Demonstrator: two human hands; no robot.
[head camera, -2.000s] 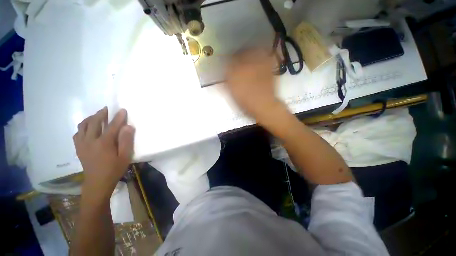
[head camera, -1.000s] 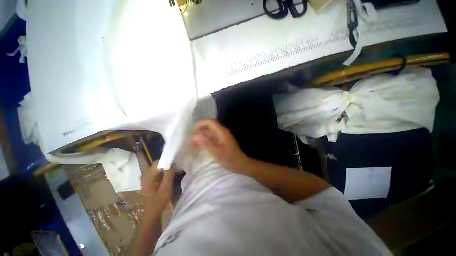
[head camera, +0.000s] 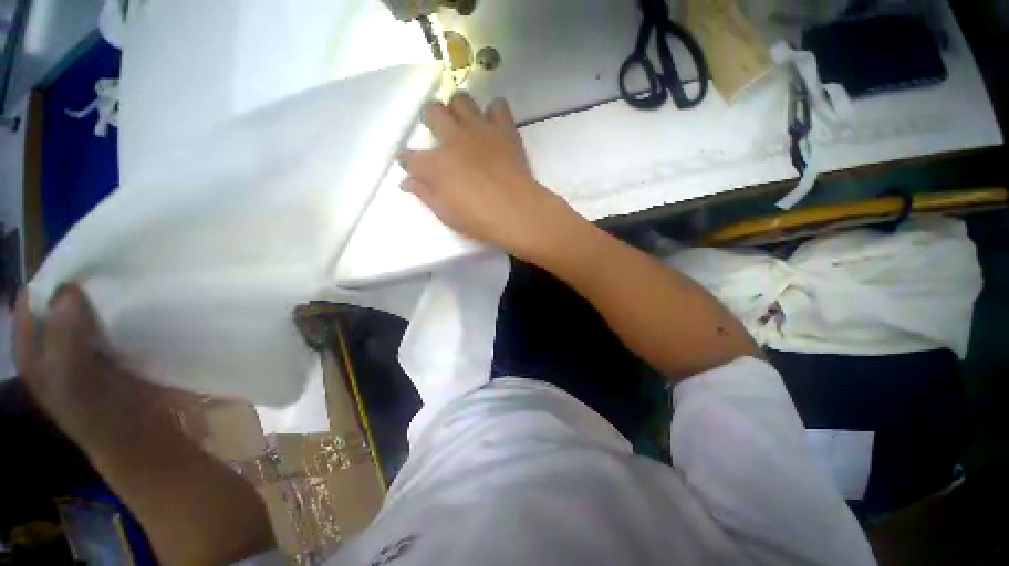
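A large white fabric piece is spread from the lit needle area of the sewing machine down to the left, past the table edge. My left hand grips its far left corner and holds it raised; my fingers are partly hidden and blurred. My right hand lies at the fabric's right edge just below the presser foot, fingertips down. Whether it pinches the fabric cannot be told. A narrow white fabric piece hangs off the table's front edge.
Black shears, a tan paper tag, dark snips with a white strip and a black flat object lie right of the needle. White cloth is bundled below the table. A taped carton stands below left.
My left hand has moved far left, drawing out the white fabric. My right hand has moved from my lap up to the needle area. The view has shifted, showing more of the machine.
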